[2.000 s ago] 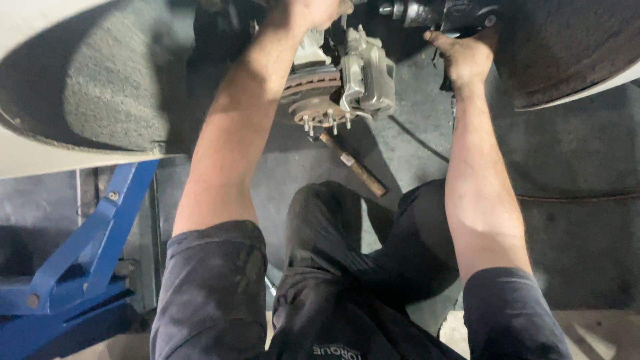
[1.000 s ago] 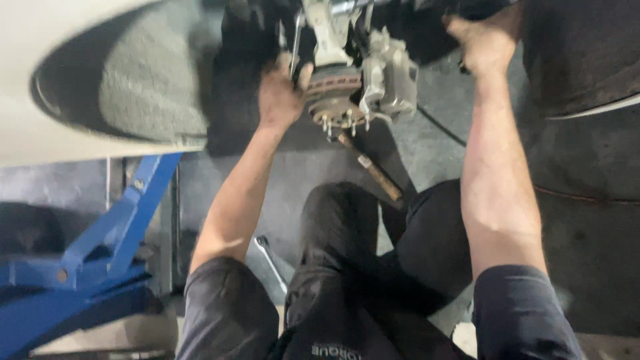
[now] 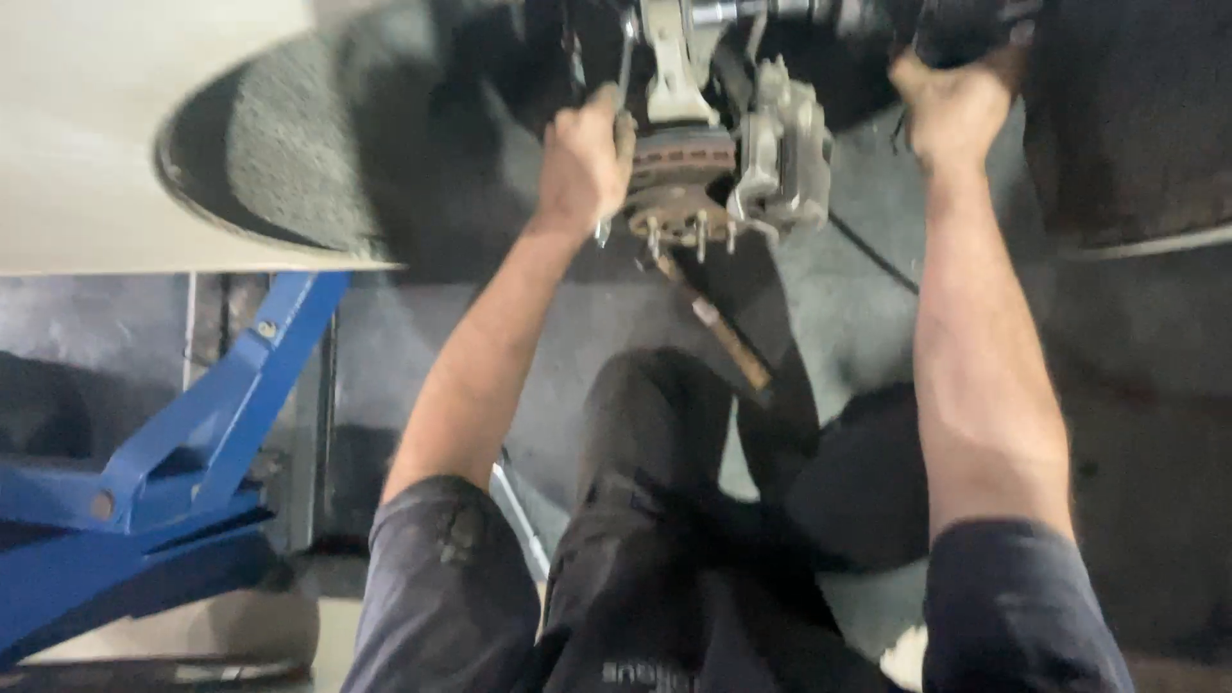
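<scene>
My left hand (image 3: 582, 164) is closed around a chrome wrench (image 3: 628, 58), whose lower end pokes out below the fist, just left of the rusty brake disc (image 3: 683, 159). At the upper right, my right hand (image 3: 958, 111) grips a dark power tool (image 3: 967, 29), blurred and partly cut off by the top edge. A chrome socket extension (image 3: 746, 12) points from the tool's side toward the pale suspension knuckle (image 3: 671, 72). Between the hands are the brake caliper (image 3: 794, 159) and the hub with its wheel studs (image 3: 701, 231).
Wheel arch liner (image 3: 289, 144) and pale body panel (image 3: 115, 135) lie at upper left. A blue lift arm (image 3: 231, 404) stands at left. Under the hub is a worn hammer-like handle (image 3: 731, 342). A chrome tool (image 3: 520, 515) lies near my left sleeve; a dark cable (image 3: 871, 252) crosses behind the caliper.
My left hand has come down from above the knuckle to the left side of the disc, where the wrench now shows in it. My right hand remains at the upper right with the power tool.
</scene>
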